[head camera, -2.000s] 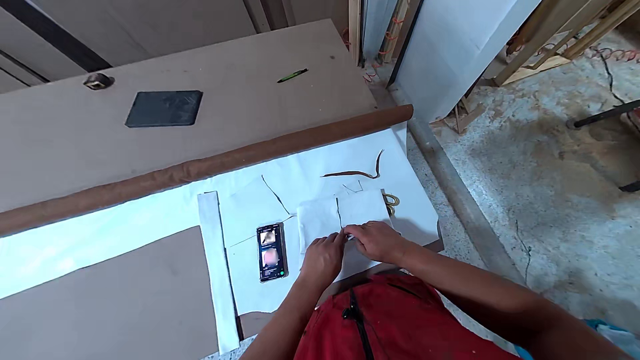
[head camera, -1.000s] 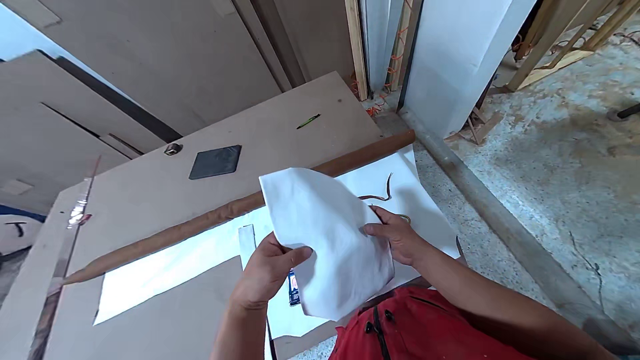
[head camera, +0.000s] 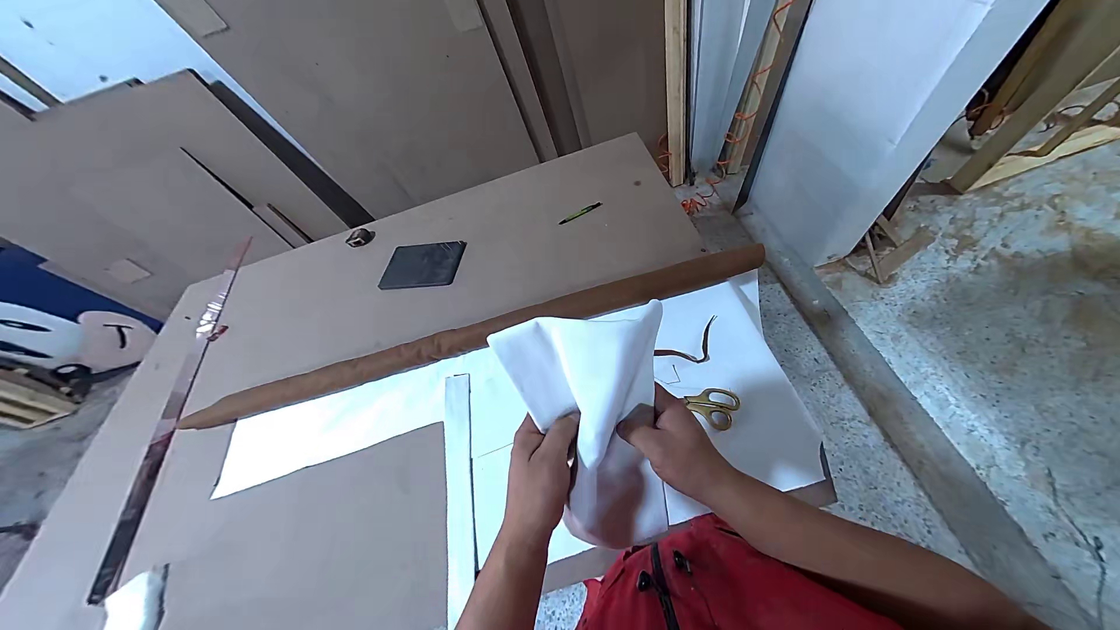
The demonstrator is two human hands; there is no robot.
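Note:
A piece of white fabric [head camera: 604, 367], folded and bunched, is held up above the table near my body. My left hand [head camera: 544, 472] pinches its left side, thumb on top. My right hand [head camera: 678, 442] grips its right side, with the fingers partly hidden behind the cloth. Close to the right hand, gold-handled scissors [head camera: 716, 408] lie on the white sheet [head camera: 752, 437], their blades hidden. Beyond them is a thin brown strip [head camera: 700, 354]. The phone seen earlier is hidden from view.
A roll of brown material [head camera: 490, 331] stretches across the table [head camera: 306, 542]. Behind it lie a dark flat tablet-like object [head camera: 423, 265], a green pen [head camera: 580, 213] and a small tape measure [head camera: 360, 237]. A long straight strip [head camera: 179, 394] runs along the left. A narrow white strip [head camera: 458, 499] lies left of my hands.
Two seconds ago the white fabric lay on the table under both hands; it is now raised. Since one second ago it has become bunched between my hands. The scissors show more fully.

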